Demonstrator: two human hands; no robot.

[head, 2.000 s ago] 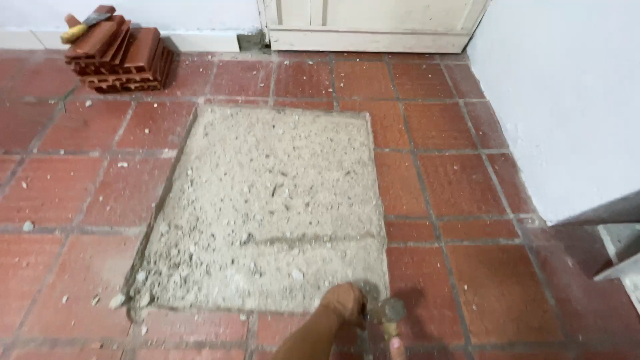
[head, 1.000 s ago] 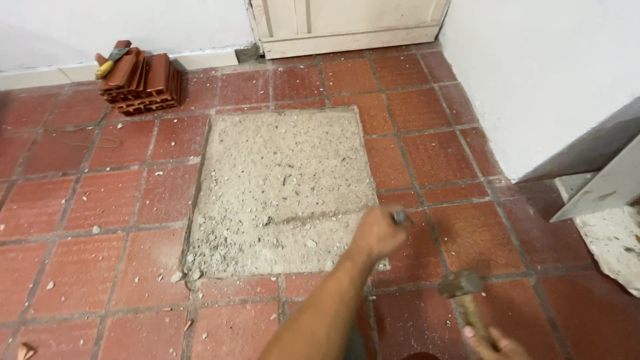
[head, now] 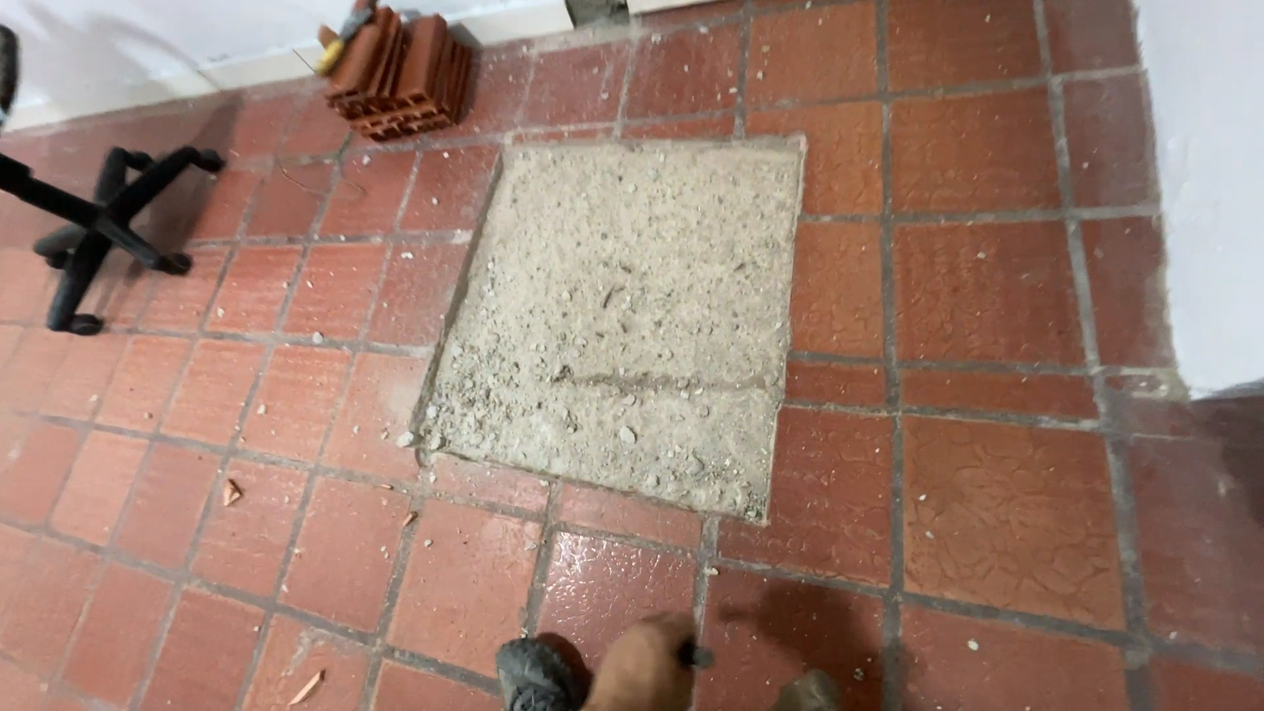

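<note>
At the bottom edge, my left hand [head: 647, 664] is closed round a metal tool [head: 697, 655], of which only the dark round end shows; it may be a chisel. My right hand is out of the frame. A blurred hammer head [head: 810, 693] just enters the picture to the right of my left hand. Beyond both lies a recessed rectangular patch of rough grey mortar [head: 632, 286], bordered by red clay floor tiles [head: 997, 296]. Loose crumbs gather at its near left corner, and a shallow groove crosses its lower part.
A stack of red clay tiles [head: 415, 79] stands near the back wall, with a yellow-handled tool [head: 331, 56] on it. A black chair base [head: 104, 222] is at the left. A dark shoe [head: 536, 673] shows beside my left hand. Tile shards [head: 231, 492] dot the floor; a white wall [head: 1210, 197] bounds the right.
My left hand, with its tool, has come away from the patch's near right edge toward the bottom. My right hand and the hammer's handle have left the picture. The view has turned toward the left.
</note>
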